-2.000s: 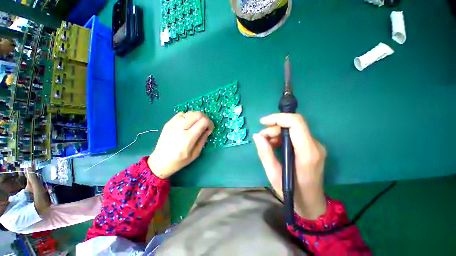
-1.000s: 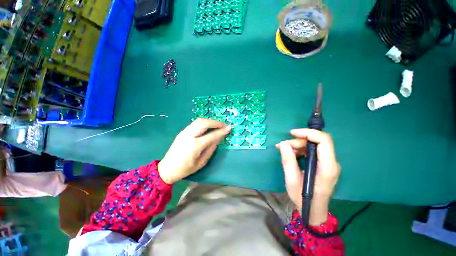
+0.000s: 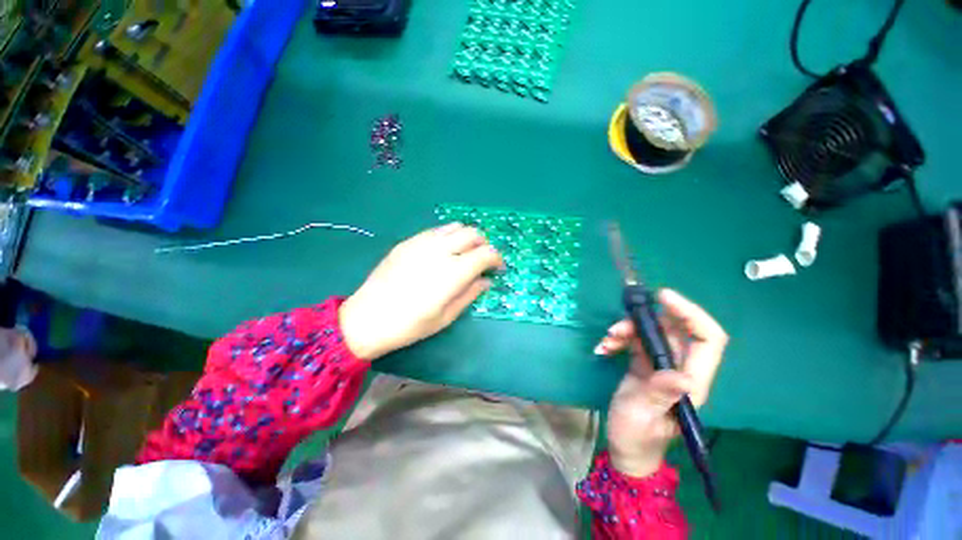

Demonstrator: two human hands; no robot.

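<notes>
The green PCB panel (image 3: 533, 269) lies flat on the green mat in front of me. My left hand (image 3: 427, 285) rests over its left part, fingertips on the board; whether they pinch a small part is hidden. My right hand (image 3: 670, 369) holds the black soldering iron (image 3: 652, 332) to the right of the panel, its bare tip pointing up and left, just off the panel's right edge. The solder wire (image 3: 285, 234) lies left of my left hand. A small pile of dark purplish leaded components (image 3: 386, 141) lies above the left hand.
A second panel (image 3: 515, 47) lies at the back, with a black case (image 3: 362, 15) left of it. The tip cleaner pot (image 3: 659, 127), fume fan (image 3: 839, 137), white tubes (image 3: 770, 267) and black power unit (image 3: 920, 285) are right. A blue bin (image 3: 216, 137) with boards stands left.
The view has shifted, bringing the fan and black unit into sight. My left hand has stayed at the panel's left part. The iron has tilted leftward, its tip now nearer the panel.
</notes>
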